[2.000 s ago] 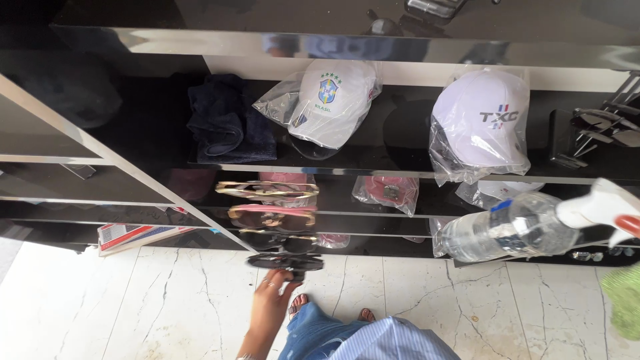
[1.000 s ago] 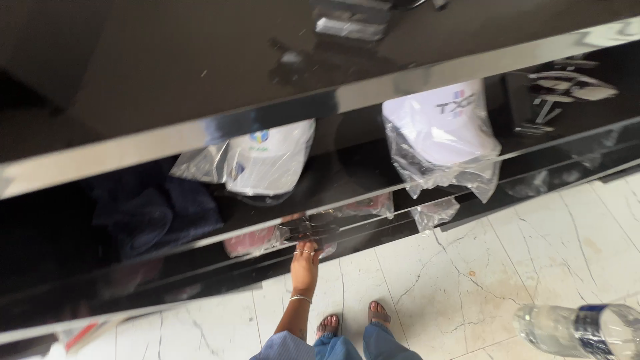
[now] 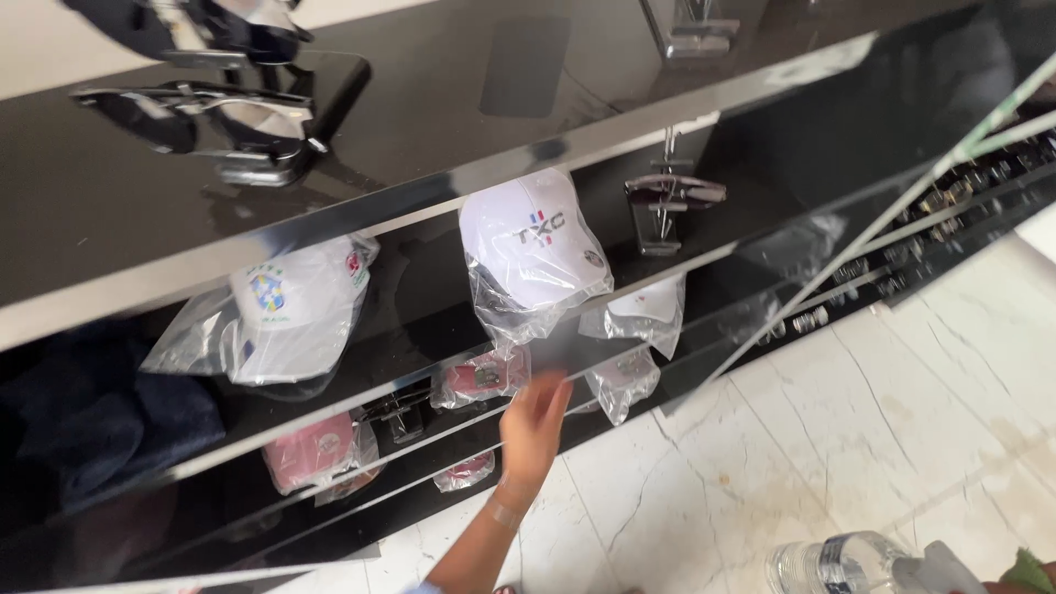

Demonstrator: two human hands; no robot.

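Note:
My left hand (image 3: 535,429) reaches over the front edge of a lower black shelf (image 3: 577,351), fingers bent and blurred; whether anything is between them I cannot tell. Beside it on the left lies a dark pink cap in clear plastic (image 3: 483,375), and on the right a pale bagged cap (image 3: 624,375). Sunglasses on a black display stand (image 3: 404,417) are farther left. At the bottom right corner a sliver of my right hand (image 3: 1046,571) shows by a green cloth (image 3: 1025,576) and a clear spray bottle (image 3: 858,565), held sideways with its trigger head partly cut off.
Above are a bagged white cap (image 3: 532,247), another with a crest (image 3: 289,313), and sunglasses on stands (image 3: 264,124). Dark blue fabric (image 3: 107,412) lies at left. A glass edge (image 3: 874,235) slants across the right, before rows of small shiny items (image 3: 932,206). The floor is marble-patterned (image 3: 891,412).
Two seconds ago my left hand held stacked sunglasses on a stand; now that stand is not in its grasp as far as I see. The hand has moved right along the shelves. The view has shifted.

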